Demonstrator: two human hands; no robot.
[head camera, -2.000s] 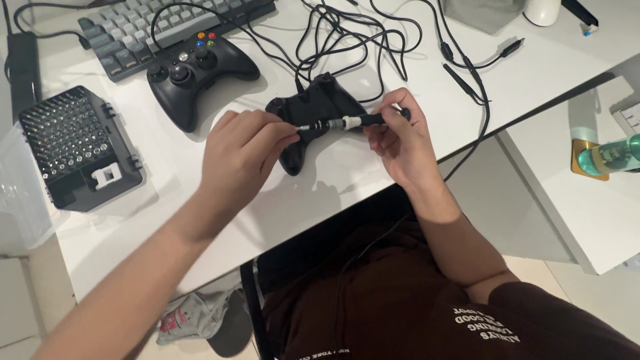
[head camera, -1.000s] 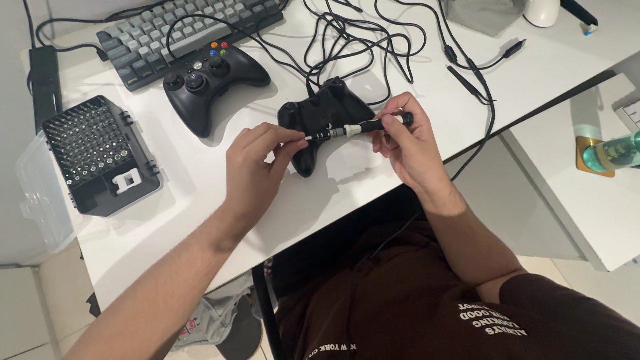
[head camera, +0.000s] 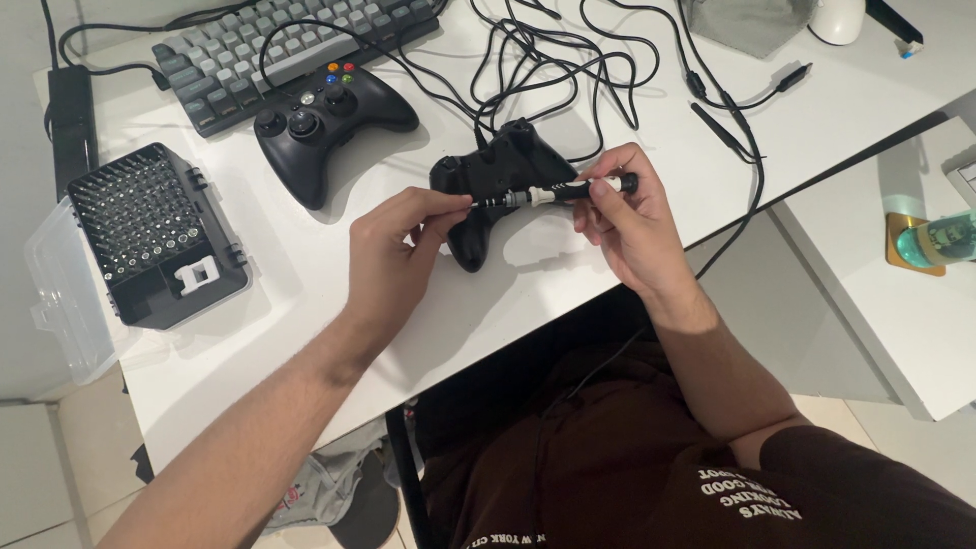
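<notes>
My right hand [head camera: 625, 206] grips the handle of a black and white precision screwdriver [head camera: 568, 191], which lies level and points left. The thumb and fingers of my left hand [head camera: 412, 244] pinch its tip end; the very tip is hidden by the fingers. Below the tool, on the white desk, a black game controller [head camera: 499, 164] rests with its back up and a cable running from it. Left of it a second black game controller [head camera: 335, 122] lies face up, with coloured buttons. An open bit case [head camera: 145, 229] full of metal screwdriver bits sits at the far left.
A grey keyboard [head camera: 290, 53] lies behind the controllers. Tangled black cables [head camera: 564, 76] spread over the back of the desk. A white mouse [head camera: 836, 19] is at the back right. On a lower white surface at right, a green bottle [head camera: 934, 240] stands on an orange coaster [head camera: 900, 255].
Both hands stay on the screwdriver, over the controller. The view has shifted slightly; nothing has plainly been taken hold of or let go.
</notes>
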